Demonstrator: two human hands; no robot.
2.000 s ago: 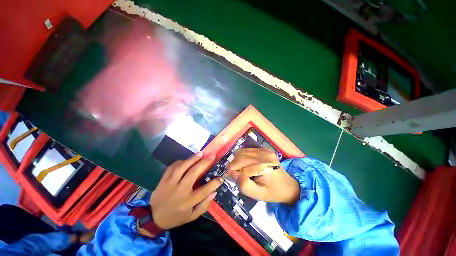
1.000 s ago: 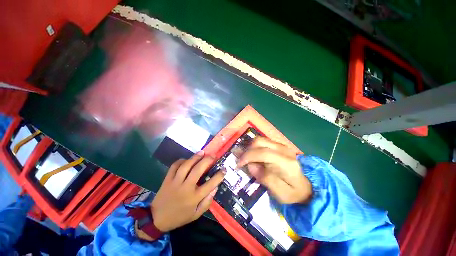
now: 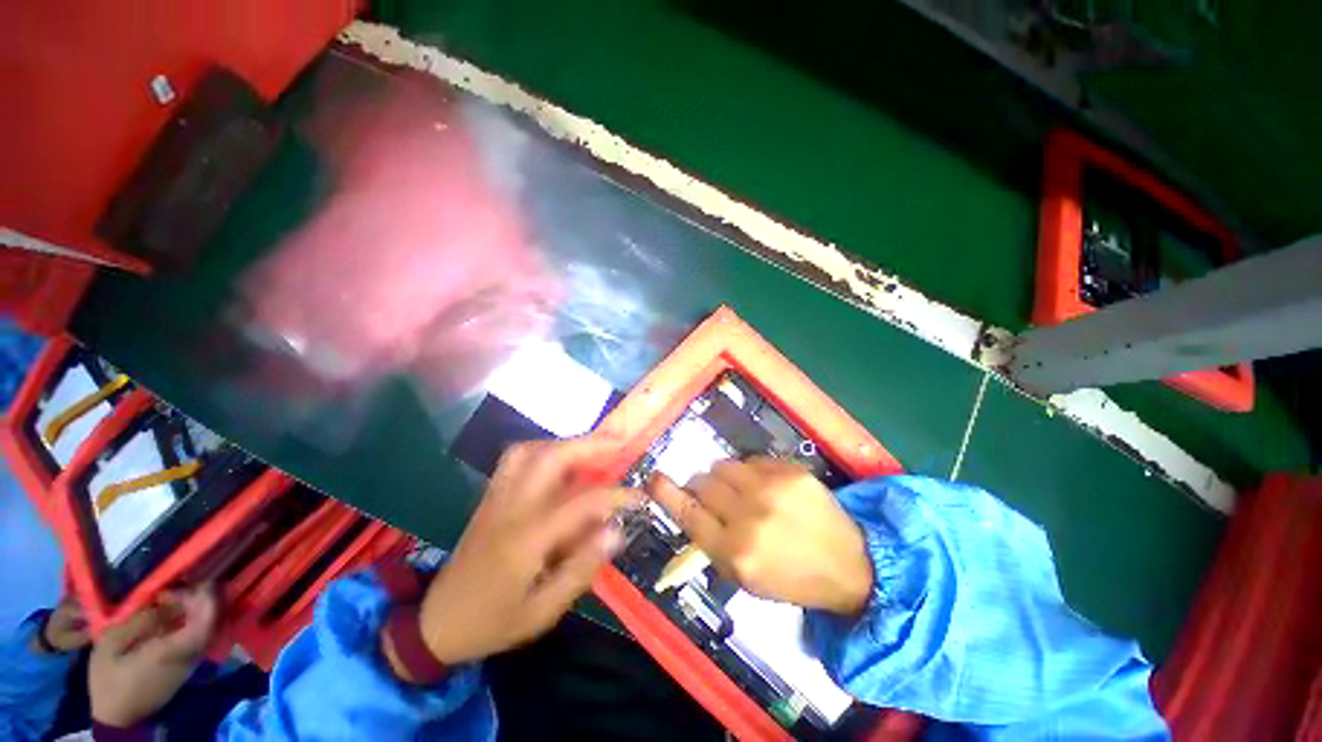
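An open tablet unit (image 3: 696, 606) lies in a red-orange tray (image 3: 725, 336) at the bench's near edge, its circuit parts and a pale battery (image 3: 783, 649) showing. My right hand (image 3: 776, 529) is over the board, fingers curled, with a pale cream stick (image 3: 682, 568) showing below the fingers. My left hand (image 3: 529, 544) is over the tray's left side, fingers bent and slightly blurred; I cannot tell if its fingertips hold anything small. A black pad sheet (image 3: 496, 435) lies left of the tray, beside a white patch that may be film or glare.
More red trays with tablets (image 3: 138, 507) stand at the lower left, where another person's hands (image 3: 152, 652) touch one. A dark block (image 3: 189, 167) is at upper left. A grey metal bar (image 3: 1174, 326) crosses at right, before another trayed tablet (image 3: 1116, 254) on the green line.
My left hand has lifted and its fingers have curled. My right hand lies lower over the board, with the stick now showing. Another person's hands have appeared at the left tray. The far tray has shifted right.
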